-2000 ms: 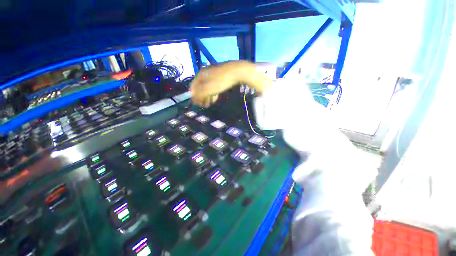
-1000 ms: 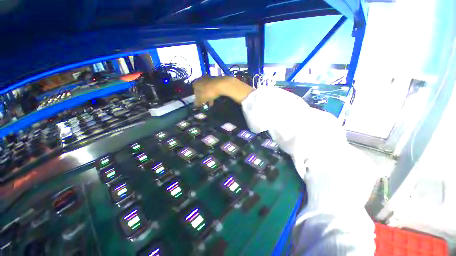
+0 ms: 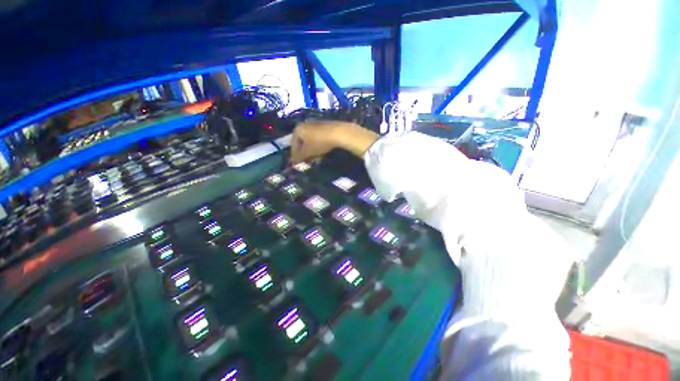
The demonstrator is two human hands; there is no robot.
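Observation:
Rows of small black smartwatches with lit white, purple and green screens, such as this one (image 3: 293, 324), lie on the green mat (image 3: 403, 286) of the shelf. Small clear or silvery fixtures lie beside several of them. My right hand (image 3: 320, 141) reaches to the far end of the rows, fingers bent down over the mat by a lit watch (image 3: 301, 167). Its fingertips are blurred, and I cannot tell whether they hold anything. My left hand is not in view.
A black box with tangled cables (image 3: 242, 119) and a white power strip (image 3: 257, 152) stand at the back. A blue shelf beam (image 3: 440, 335) edges the mat. More watches lie at the left. An orange-red tray (image 3: 619, 359) is on the floor at lower right.
My right hand has come down from above the far end of the rows to the mat there. Over the last second it has barely moved. The view has shifted slightly.

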